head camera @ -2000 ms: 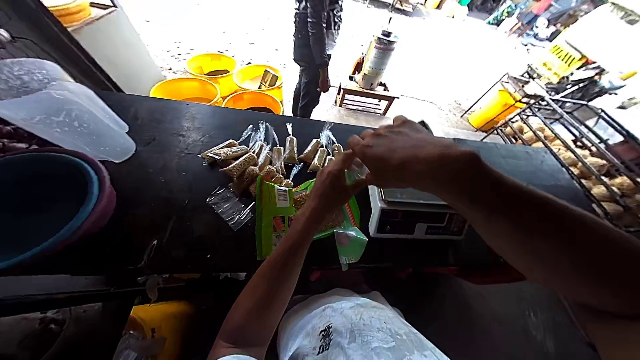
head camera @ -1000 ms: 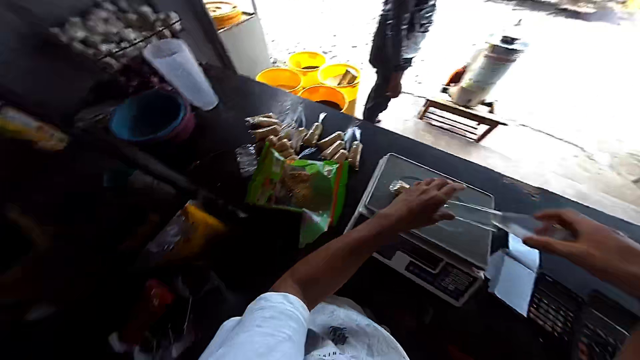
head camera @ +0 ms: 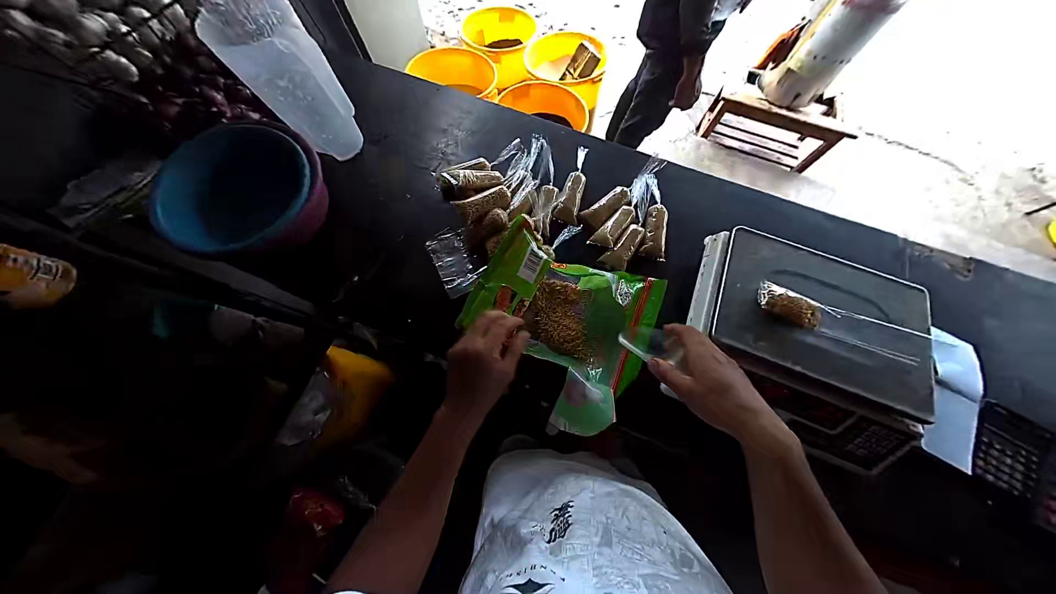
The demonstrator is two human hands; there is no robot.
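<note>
My left hand [head camera: 485, 359] grips the left edge of an open green plastic packet [head camera: 646, 309] that lies on the dark counter with brown seeds [head camera: 561, 320] in it. To the right of the seeds, my right hand [head camera: 701, 371] holds a small clear plastic scoop or cup [head camera: 652, 342] over the packet's right side. A small clear bag of seeds [head camera: 790, 307] lies on the plate of a digital scale [head camera: 825, 363], its long plastic end pointing right. Several filled, tied bags [head camera: 612, 224] lie behind the packet.
A blue basin [head camera: 231, 188] and a translucent plastic container [head camera: 285, 78] stand at the left. A calculator [head camera: 1008, 450] and white paper [head camera: 955, 404] are right of the scale. Beyond the counter [head camera: 396, 107] are yellow buckets [head camera: 454, 70], a standing person [head camera: 668, 70] and a wooden stool [head camera: 775, 124].
Both hands have left the scale and moved left to the green packet. The small bag, under my left hand a second ago, now lies untouched on the scale.
</note>
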